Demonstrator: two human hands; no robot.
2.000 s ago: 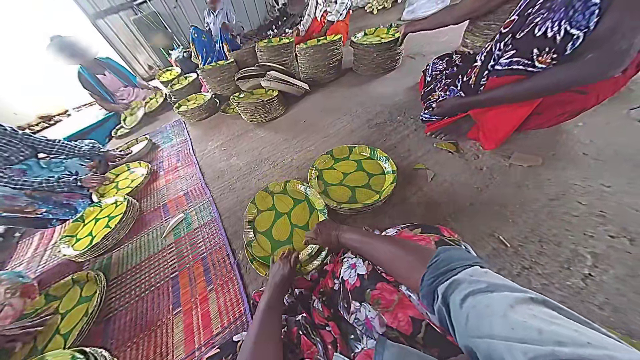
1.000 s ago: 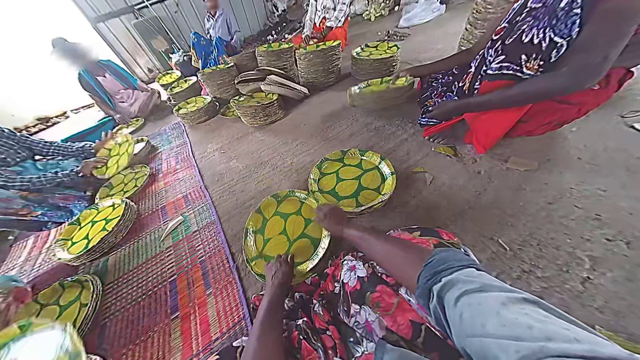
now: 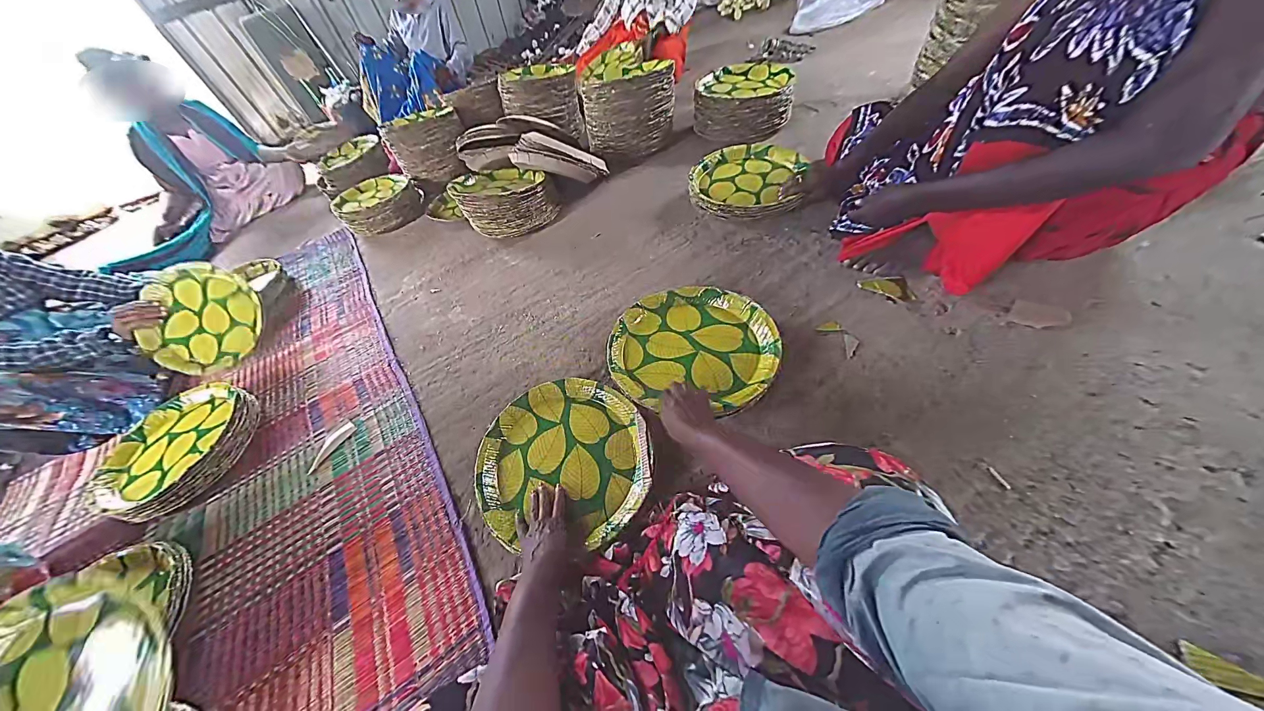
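Two stacks of round plates with a green and yellow leaf print lie side by side on the ground before my lap. My left hand [image 3: 545, 523] rests with its fingers spread on the lower rim of the near left plate stack [image 3: 568, 444]. At the lower edge of the right plate stack [image 3: 695, 341] is my right hand [image 3: 688, 407]; whether its fingers grip a plate I cannot tell. The two stacks are nearly touching at their rims.
A woven mat [image 3: 336, 553] runs along the left, bearing more plate stacks [image 3: 178, 449]. A person at left holds up a plate [image 3: 202, 318]. Another at right touches a plate stack [image 3: 748, 178]. Tall stacks [image 3: 627, 109] stand behind.
My right hand has moved from the left stack to the lower edge of the right one. The person at right has lowered a stack of plates onto the ground.
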